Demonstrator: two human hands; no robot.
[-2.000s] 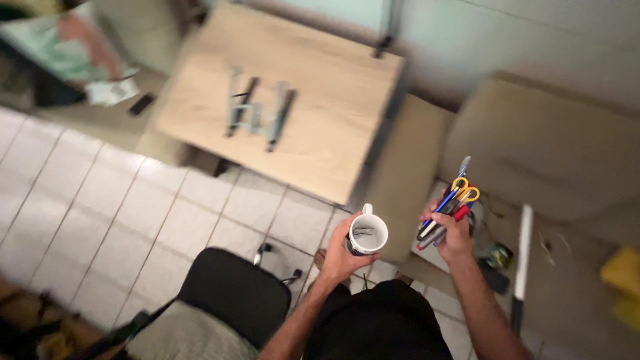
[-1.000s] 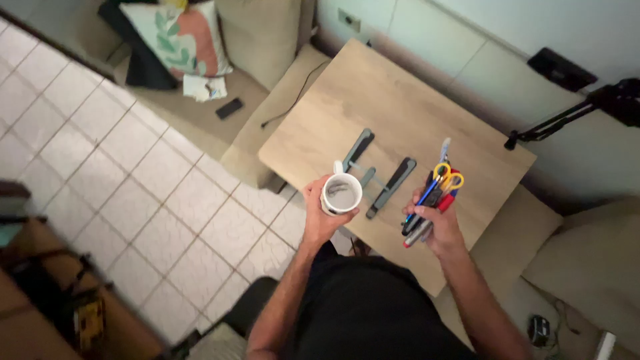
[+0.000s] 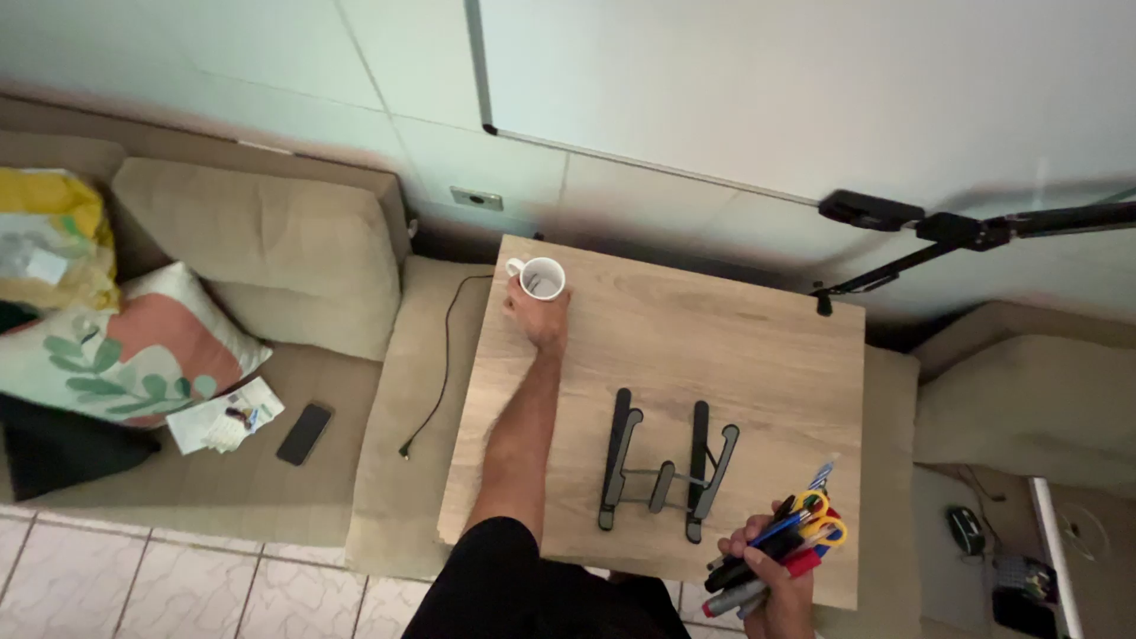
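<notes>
My left hand (image 3: 540, 318) grips a white mug (image 3: 542, 279) at the far left corner of the wooden table (image 3: 692, 346); whether the mug rests on the tabletop I cannot tell. A few small dark things show inside it. Over the table's near right edge, my right hand (image 3: 774, 568) clasps a bundle of pens and markers (image 3: 763, 555) together with yellow-handled scissors (image 3: 825, 531). A folding laptop stand (image 3: 664, 484), dark grey with black pads, lies on the tabletop between my two arms.
A black jointed arm (image 3: 954, 231) is clamped at the table's back right edge, below a whiteboard (image 3: 781, 80). Left, a beige sofa (image 3: 266, 257) holds a patterned cushion (image 3: 169, 346), papers (image 3: 222, 417) and a phone (image 3: 304, 433). A black cable (image 3: 446, 355) runs beside the table.
My left hand has carried the mug forward to the table's far left corner. My right hand still holds the bundle, now near the table's near right edge. The view has turned considerably.
</notes>
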